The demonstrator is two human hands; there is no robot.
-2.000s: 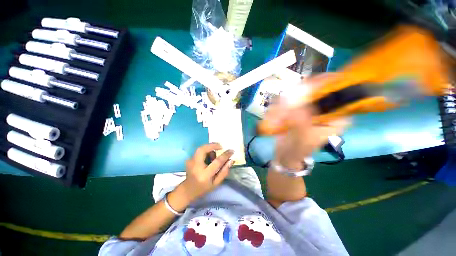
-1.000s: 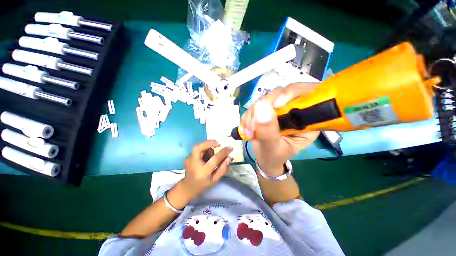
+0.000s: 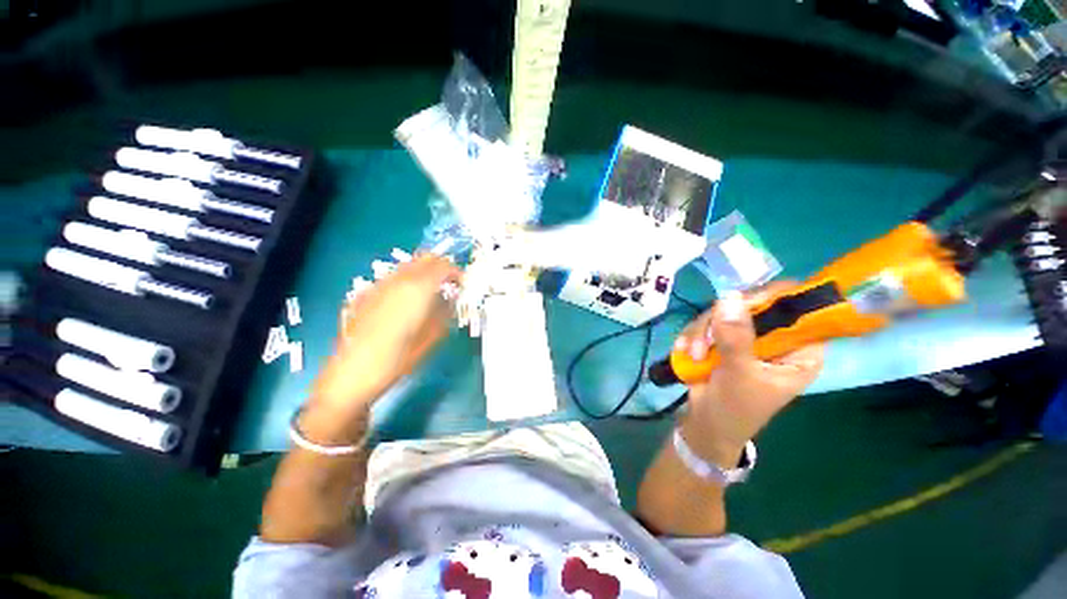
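My right hand [image 3: 749, 380] holds the orange electric screwdriver [image 3: 833, 302], its black nose pointing left, away from the legs. The white tripod leg assembly [image 3: 518, 357] lies in front of me. One flat arm points toward me; the two rear arms are blurred. My left hand [image 3: 392, 334] is blurred, left of the hub, over the heap of small white plastic inserts [image 3: 360, 284]. It hides part of the heap. Whether its fingers grip anything cannot be told.
A black foam tray [image 3: 252, 307] with white handles stands on the left. The screw feeder [image 3: 659, 181] stands behind right, beside a pale packet [image 3: 739, 249]. A crumpled clear bag [image 3: 474, 105] lies behind the hub. A black cable [image 3: 573, 380] loops right of the legs.
My left hand has moved from the near leg up and left to the inserts. My right hand has taken the screwdriver right, away from the legs. The rear arms have shifted, and the view has tilted.
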